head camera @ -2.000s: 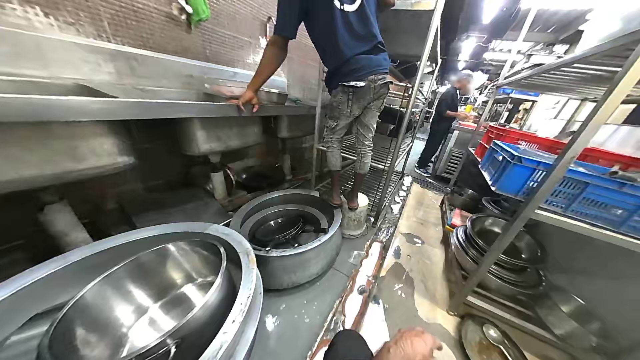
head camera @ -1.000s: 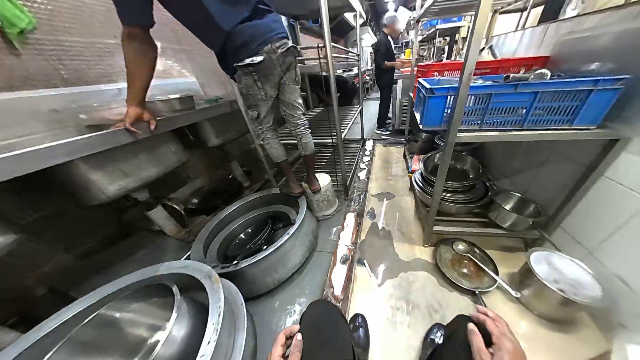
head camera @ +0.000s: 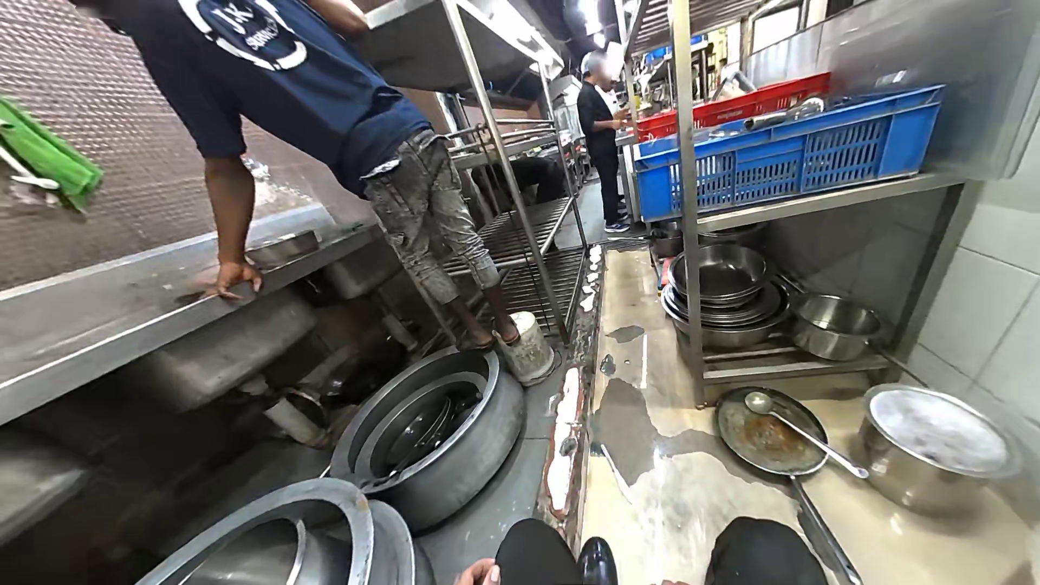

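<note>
At the bottom edge, the fingers of my left hand show beside my dark-clad left knee; most of that hand is out of frame, and whether it grips anything is hidden. Only a fingertip sliver of my right hand shows, left of my other knee. Right of that knee, a frying pan lies on the wet floor with a metal ladle across it. A steel pot with a whitish top stands beside the pan. Large metal pots holding smaller vessels stand at the left.
A person stands on a pot rim and an upturned bucket, one hand on the sink counter. Blue crate and red crate sit on a steel rack above stacked pans. Another person stands farther back.
My hands, both in view beside my knees a second ago, have dropped mostly below the frame. The near person's body leans farther left in the view, which has shifted.
</note>
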